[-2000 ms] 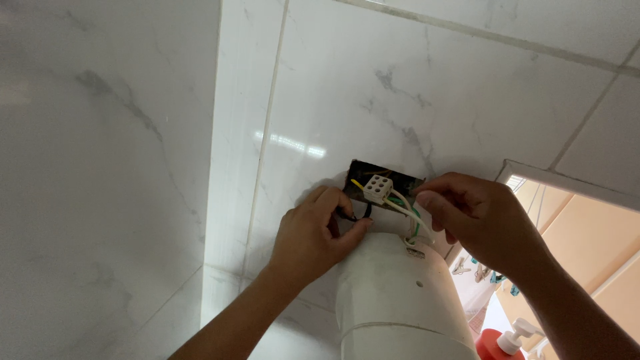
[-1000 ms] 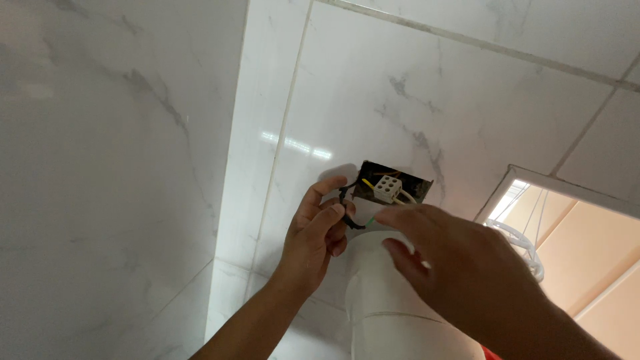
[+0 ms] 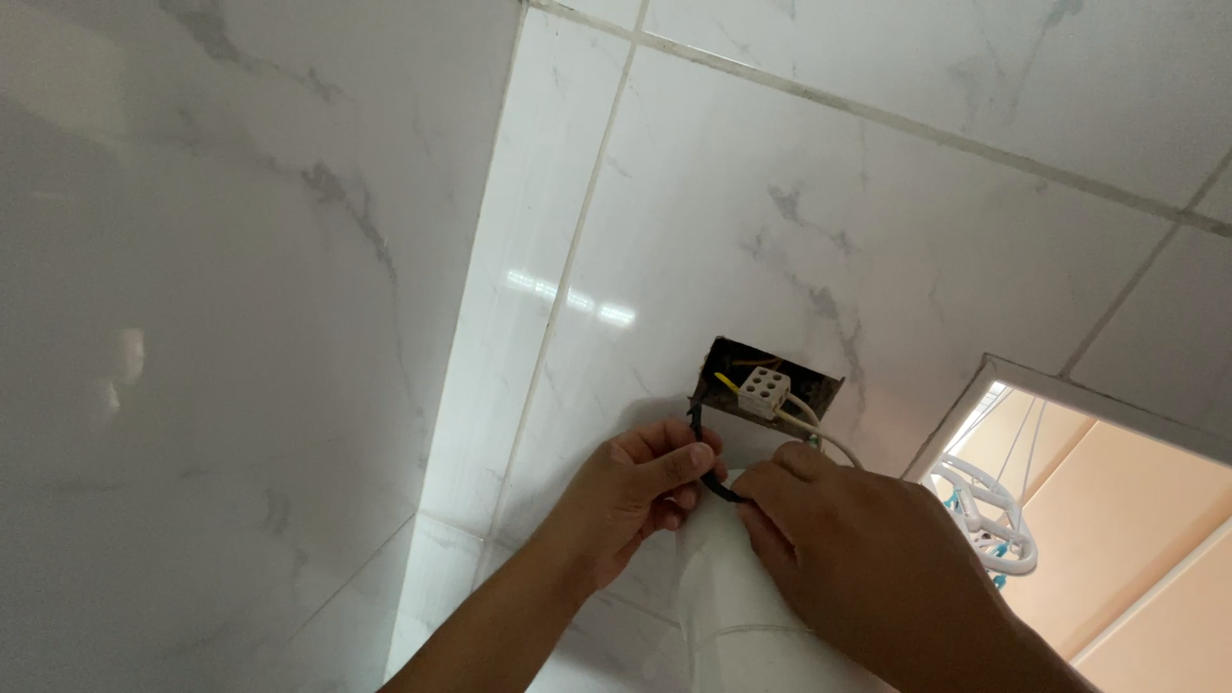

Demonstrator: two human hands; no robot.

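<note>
A black taped wire (image 3: 697, 423) comes out at the left edge of a rectangular wall box (image 3: 826, 387) set in marbled tile. My left hand (image 3: 640, 491) pinches this wire between thumb and fingers just below the box. The fingertips of my right hand (image 3: 837, 529) close on the wire's lower end. In the box's opening sits a pale terminal block (image 3: 763, 390) with several holes; a yellow wire (image 3: 727, 382) is at its left, and white wires (image 3: 818, 430) curve from its right side down behind my right hand. A bit of green wire shows beside them.
A white cylindrical appliance (image 3: 736, 587) stands just below the box, partly behind my right hand. To the right is a framed opening (image 3: 972, 385) with a white hanging clothes dryer (image 3: 991, 525) seen through it. A tiled wall (image 3: 241, 337) projects at the left.
My right hand was at the white and green wires by the block two seconds ago; it has moved left and down and now grips the black wire. My left hand stays on the black wire.
</note>
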